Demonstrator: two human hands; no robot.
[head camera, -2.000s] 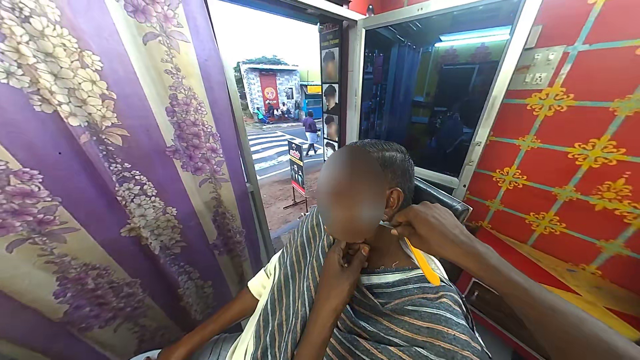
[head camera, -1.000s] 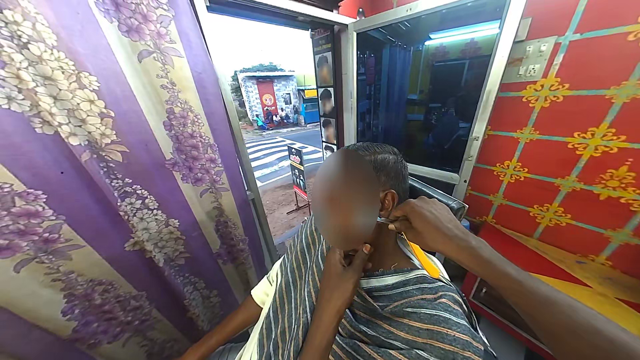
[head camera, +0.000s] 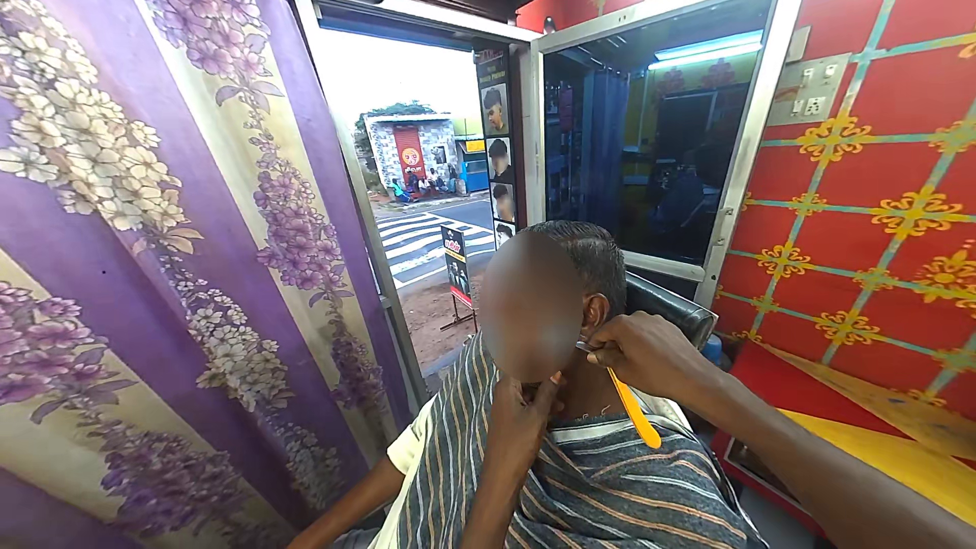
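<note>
A seated person (head camera: 591, 263) wears a striped barber's cape (head camera: 610, 488). My right hand (head camera: 640, 351) is shut on a straight razor (head camera: 634, 408), whose yellow handle hangs down over the neck. The metal end of the razor is at the side of the jaw, just below the ear. My left hand (head camera: 522, 412) is at the chin, its fingertips against the skin under it; whether they pinch anything is hidden.
A black chair headrest (head camera: 675, 305) is behind the person's head. A purple floral curtain (head camera: 221, 252) hangs at the left. A glass door (head camera: 648, 137) stands behind, and a red and yellow counter (head camera: 831, 404) lies at the right.
The razor's yellow handle lay closer along the neck one second ago and now stands out lower over the cape. My left hand stays at the chin.
</note>
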